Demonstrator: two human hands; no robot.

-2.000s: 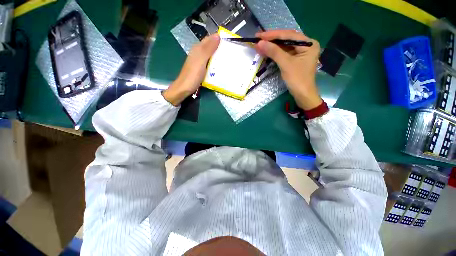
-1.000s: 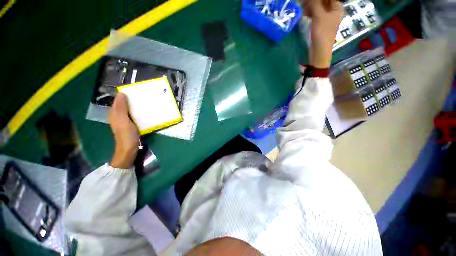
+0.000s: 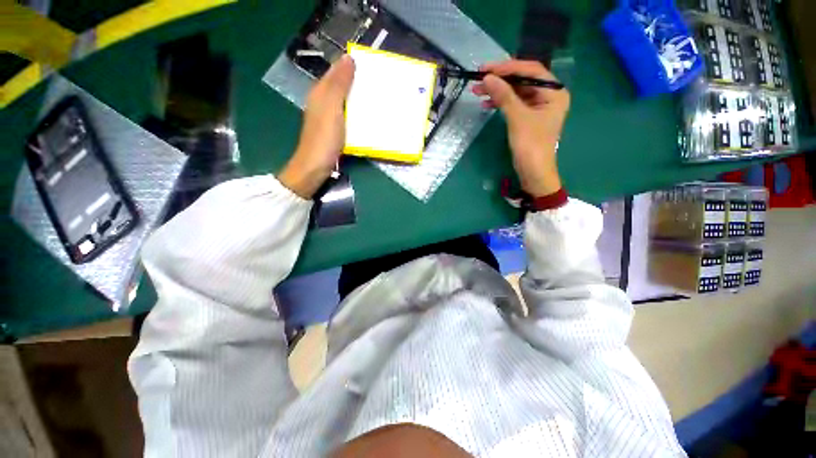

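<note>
My left hand (image 3: 324, 123) holds a battery (image 3: 390, 106) by its left edge, its white face up with yellow edges. The battery is over a phone housing (image 3: 327, 34) and hides its middle. The housing lies on bubble wrap (image 3: 431, 170). My right hand (image 3: 528, 112) holds black tweezers (image 3: 508, 79) level, their tip at the battery's upper right corner. Whether the tip touches the battery or grips anything is too small to tell.
A second phone housing (image 3: 82, 183) lies on bubble wrap at left, beside dark film sheets (image 3: 195, 98). A blue small parts bin (image 3: 646, 54) with white slivers and clear battery trays (image 3: 738, 125) are at right. More battery trays (image 3: 716, 234) show below bench level.
One second ago my right hand was at the far right near the battery trays; it is now back beside the battery with the tweezers. The left hand still holds the battery. The camera view has turned.
</note>
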